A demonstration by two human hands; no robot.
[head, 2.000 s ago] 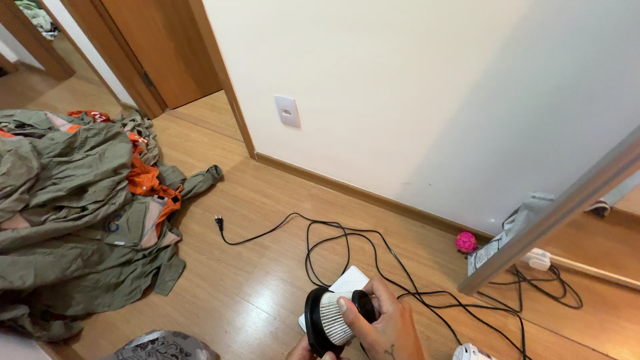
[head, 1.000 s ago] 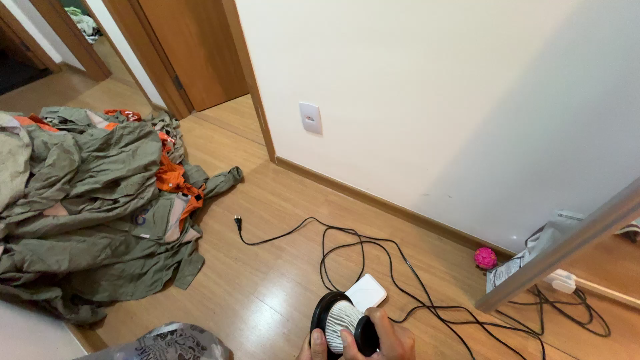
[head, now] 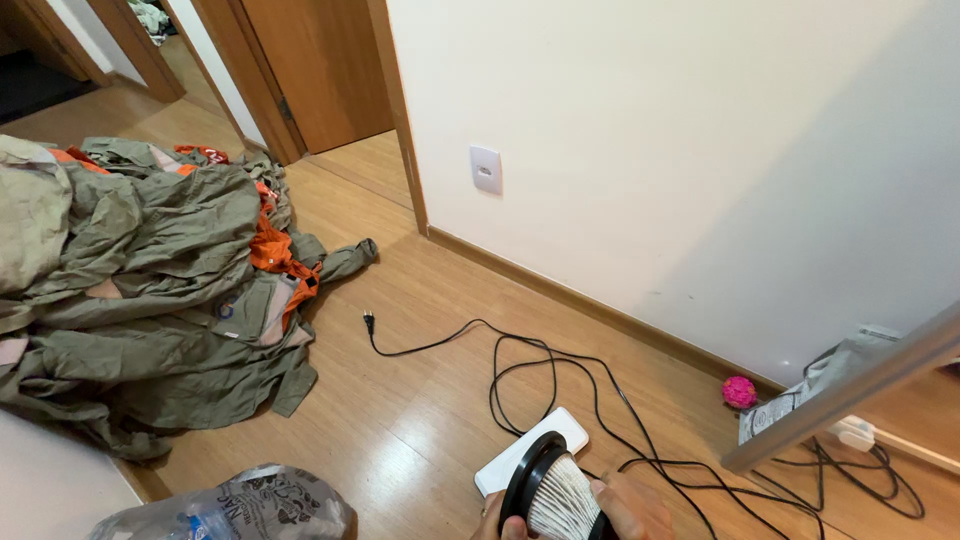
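A round pleated filter (head: 564, 495) with white folds and black plastic rims is held at the bottom of the head view. My left hand (head: 501, 517) grips its wider black rim from the left, fingers partly cut off by the frame edge. On the right, my right hand (head: 637, 506) has its fingers against the pleats and the smaller black end. Behind the filter, a flat white rectangular object (head: 566, 429) lies on the floor, partly covered by it. Loops of black power cord (head: 592, 364) spread around, ending in a two-pin plug (head: 369, 322).
Green and orange clothes (head: 172, 300) are heaped on the floor at left. A grey plastic bag (head: 277, 499) sits at bottom left. A wall outlet (head: 486, 171), a pink ball (head: 739, 392), a metal-coloured frame (head: 847, 390) and a white adapter (head: 855, 433) are also in view.
The filter has turned in my hands, its wide rim now tilted up toward the left. The view has shifted somewhat, showing more of the doorway side.
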